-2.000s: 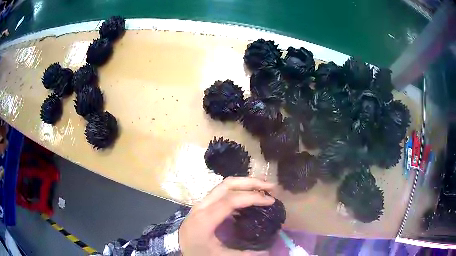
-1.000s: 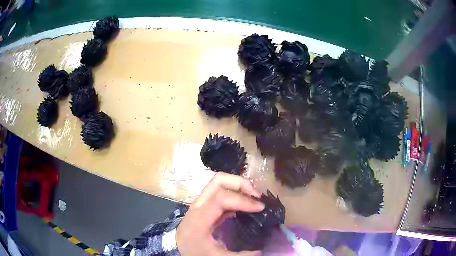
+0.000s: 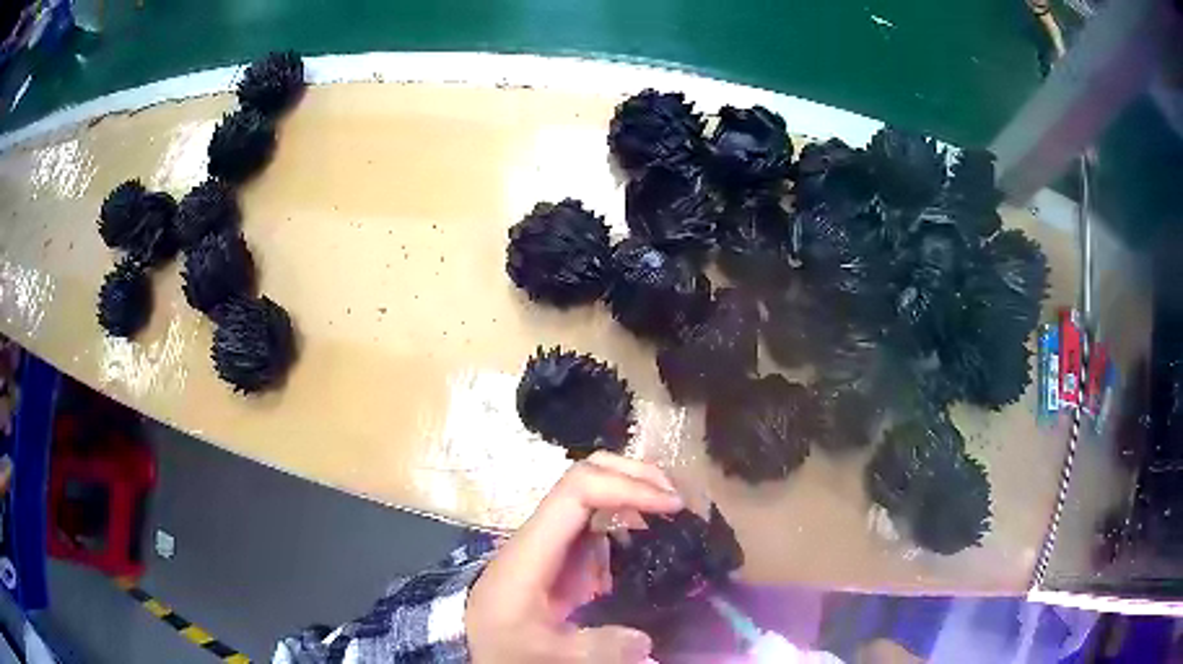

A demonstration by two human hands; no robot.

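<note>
My left hand [image 3: 551, 571] holds a black spiky hair piece [image 3: 668, 558] between thumb and fingers at the bench's near edge. The thin pale bluish nozzle of a white glue bottle [image 3: 776, 649] touches or nearly touches the piece from the lower right. My right hand [image 3: 872, 652] shows only as a blurred bit at the bottom edge, beside the bottle; its grip is cut off. A loose hair piece [image 3: 575, 400] lies just beyond my left hand.
A large pile of black hair pieces [image 3: 843, 272] lies right of centre, a smaller group [image 3: 218, 269] at left. Beyond the tan bench [image 3: 402, 285] runs a green conveyor [image 3: 519, 26]. Red and blue packets [image 3: 1070, 363] lie at right. A red stool [image 3: 97, 499] stands below left.
The held hair piece has turned in my left hand and shows a different, more uneven side. The nozzle stays at its lower right. The view has shifted slightly.
</note>
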